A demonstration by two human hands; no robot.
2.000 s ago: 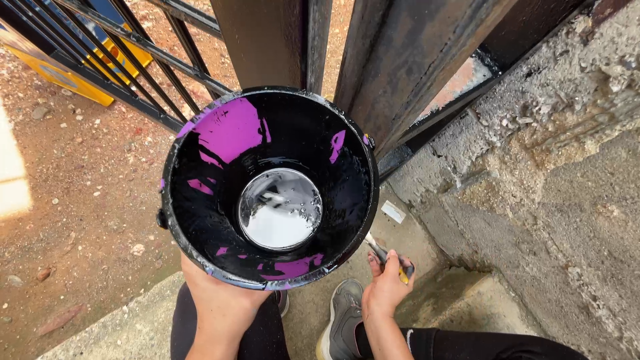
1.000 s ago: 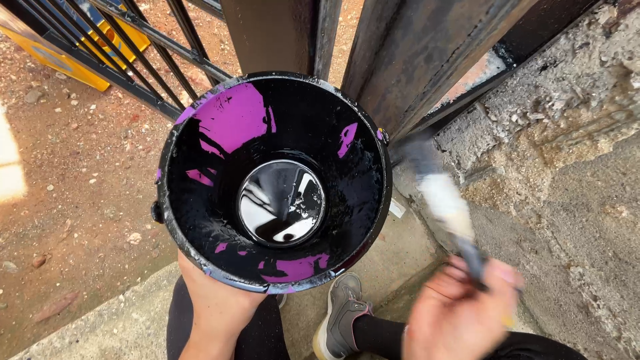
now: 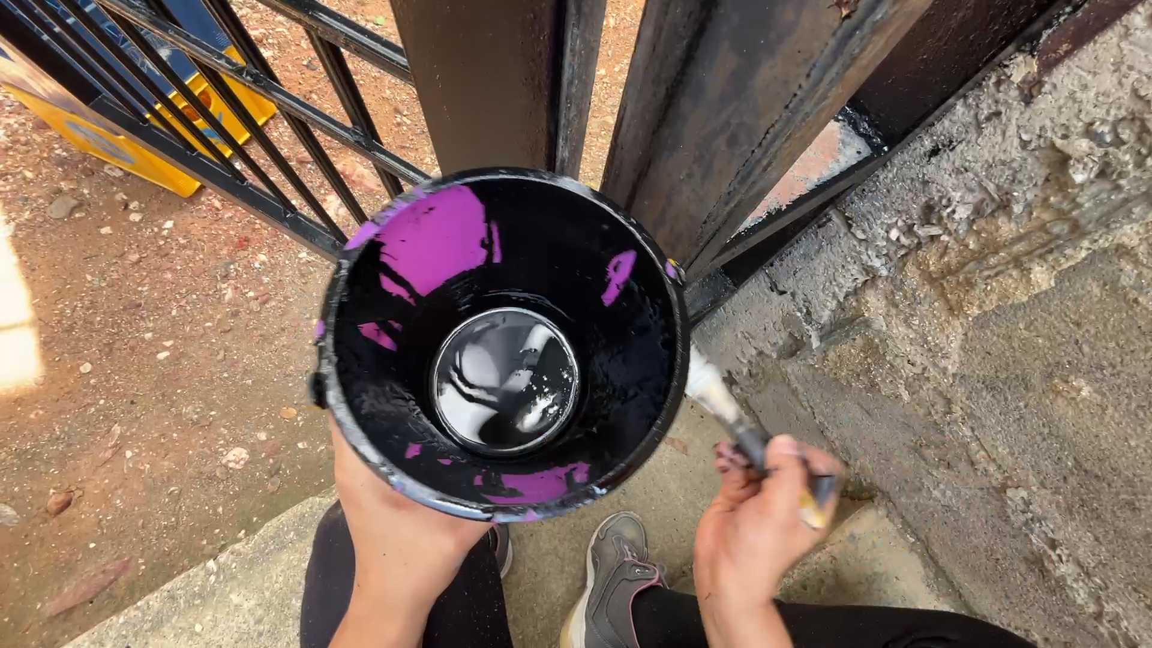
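A purple plastic bucket (image 3: 621, 387), its inside mostly coated in black paint, fills the middle of the head view, with a shiny dark pool at its bottom. My left hand (image 3: 405, 513) supports it from below at the left, its fingers hidden beneath the bucket. At the lower right, my right hand (image 3: 765, 504) grips a paintbrush (image 3: 742, 432) by its dark handle. The brush points up and left at the bucket's right rim; its bristle tip is hidden behind the rim. Dark stains mark the fingertips of my right hand.
A black metal railing (image 3: 270, 94) runs across the upper left, beside brown metal posts (image 3: 486, 81). Behind the railing stands a yellow and blue object (image 3: 193, 99). A rough concrete wall (image 3: 1017, 333) rises at the right. My shoe (image 3: 621, 549) rests on concrete, with gravelly soil at the left.
My right hand swung out to the right with the brush, then came back toward the bucket's right rim. My left hand still supports the bucket.
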